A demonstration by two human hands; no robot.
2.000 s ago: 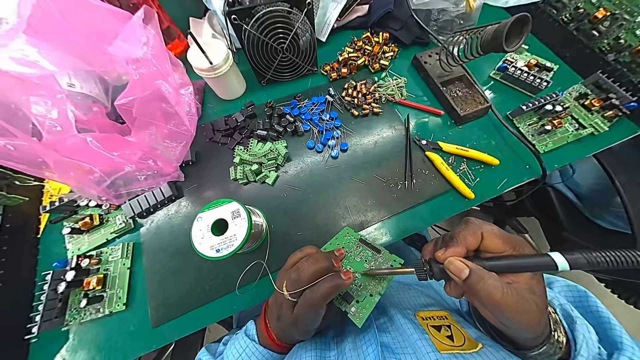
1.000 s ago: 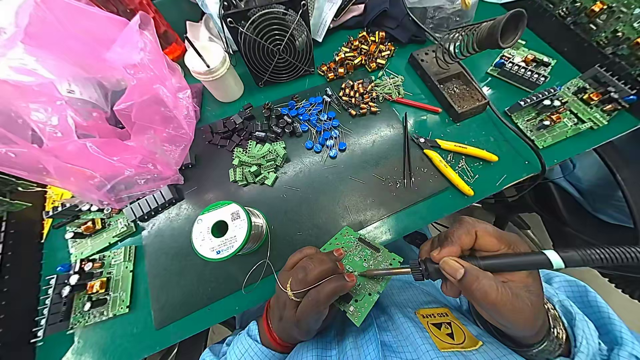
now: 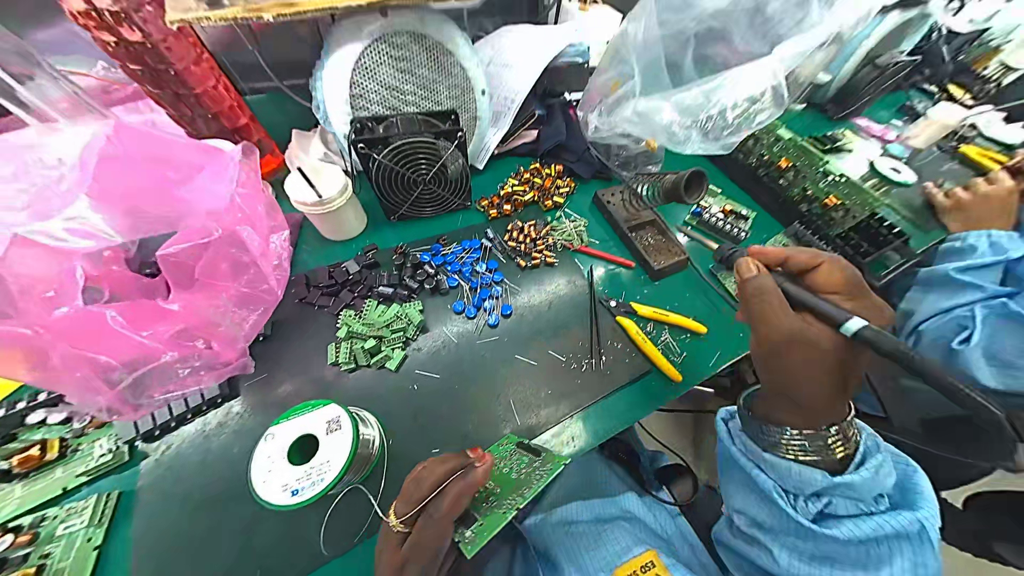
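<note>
My left hand [image 3: 432, 508] grips a green circuit board [image 3: 512, 488] by its left edge, with solder wire running across the fingers. That wire leads to a solder spool [image 3: 304, 452] on the dark mat. Raised at the right, my right hand [image 3: 800, 328] holds a soldering iron [image 3: 816, 302], its tip pointing up and left near the soldering iron stand [image 3: 648, 232]. Yellow-handled cutters [image 3: 652, 336] and black tweezers [image 3: 594, 316] lie between the hands. Blue disc components [image 3: 476, 280], green terminal blocks [image 3: 374, 334] and black components [image 3: 344, 280] form piles on the mat.
A pink plastic bag [image 3: 136, 264] bulges at the left, above populated boards [image 3: 56, 472]. Behind the mat stand a white tub [image 3: 326, 204], a black fan [image 3: 412, 168] and copper-wound coils [image 3: 528, 190]. At the far right, another person's hand [image 3: 976, 200] rests near a large board [image 3: 824, 192].
My right hand has lifted the soldering iron off the board and moved up and right toward the stand. My left hand still holds the board and wire. The view has shifted upward.
</note>
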